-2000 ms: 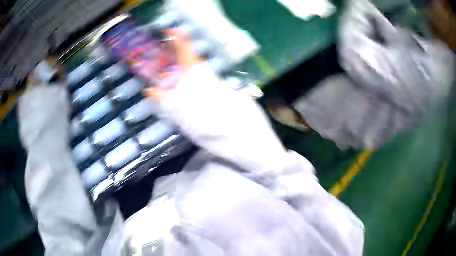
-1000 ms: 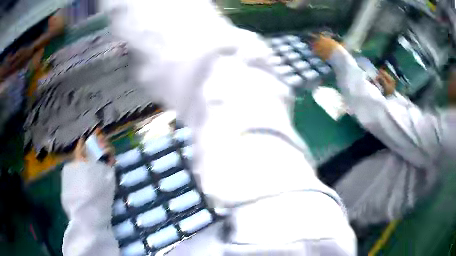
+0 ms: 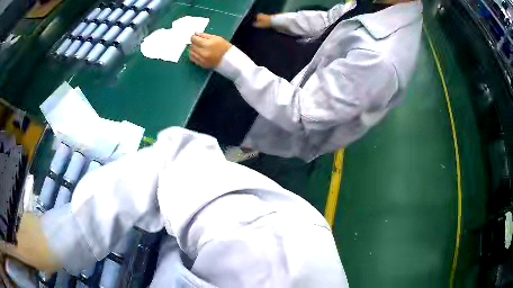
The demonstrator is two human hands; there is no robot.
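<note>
A dark tray (image 3: 70, 185) with pale blue-white housings (image 3: 61, 158) in its pockets lies at the left and lower left. My right arm in a white sleeve reaches across it and hides much of it. My right hand (image 3: 35, 242) is over the tray at the lower left edge of the picture. Its fingers are blurred, so I cannot tell whether it holds anything. A dim brownish shape at the left edge beside it is unclear. I cannot make out my left hand.
White sheets (image 3: 90, 126) lie beyond the tray on the green bench (image 3: 140, 93). A second filled tray (image 3: 104, 31) is farther back. A person in a pale jacket (image 3: 343, 84) sits ahead, one hand at white paper (image 3: 169, 42). Dark-grey parts are at far left.
The view has swung right, so the near tray has moved left and my left hand has left the picture. The phone seen earlier is gone. The neighbouring person now appears larger and closer to centre.
</note>
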